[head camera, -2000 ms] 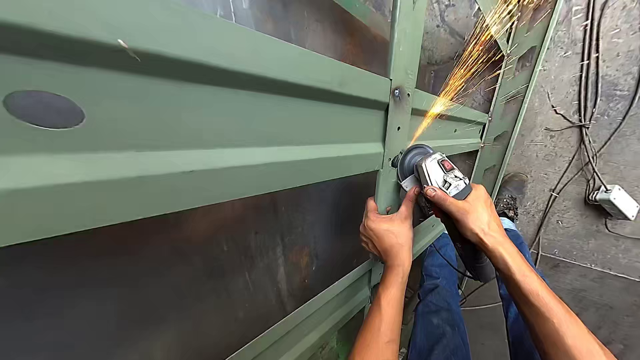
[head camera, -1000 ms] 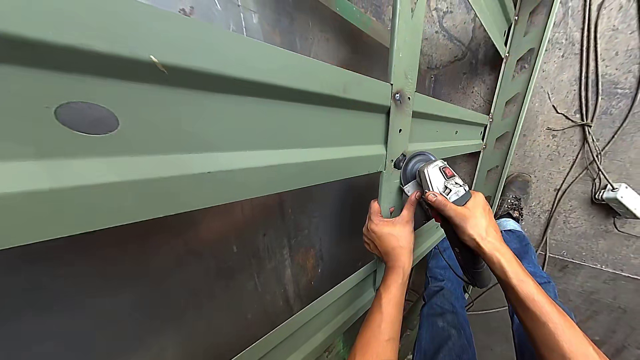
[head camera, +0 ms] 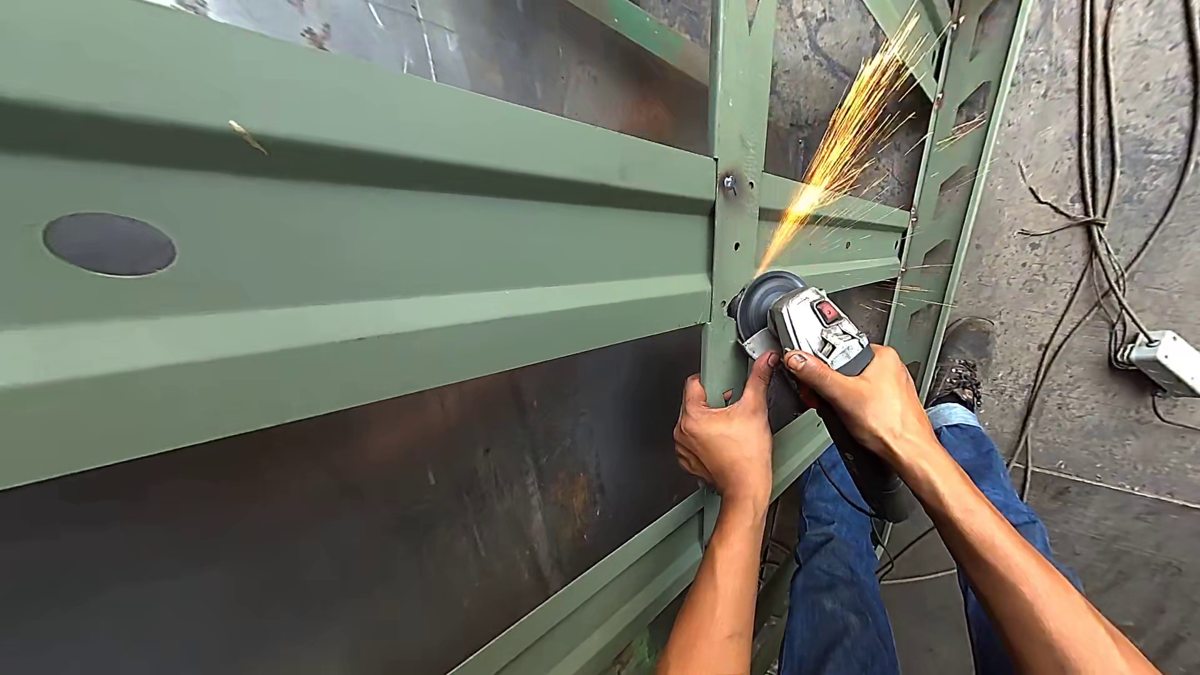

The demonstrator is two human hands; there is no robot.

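Observation:
My right hand (head camera: 867, 389) is closed around the body of an angle grinder (head camera: 818, 328), whose dark body hangs down below the palm. The grinder's disc (head camera: 764, 302) meets the green steel upright (head camera: 738, 216) near a dark hole, and orange sparks (head camera: 830, 173) fly up and to the right from it. My left hand (head camera: 731, 433) grips the upright's edge just under the disc, with its thumb up by the guard. Above the disc, a bolt (head camera: 728, 183) and small holes show in the upright. The contact point itself is partly hidden by the disc.
Wide green ribbed beams (head camera: 375, 253) run left from the upright, with dark metal sheet (head camera: 328, 497) behind. A green frame post (head camera: 956, 187) stands at right. Cables (head camera: 1092, 225) and a grey box (head camera: 1167, 361) lie on the concrete floor, near my boot (head camera: 961, 361).
Sparks showed two seconds ago, were not visible one second ago, and stream from the disc again now. Both hands have kept about the same place on the upright and the grinder.

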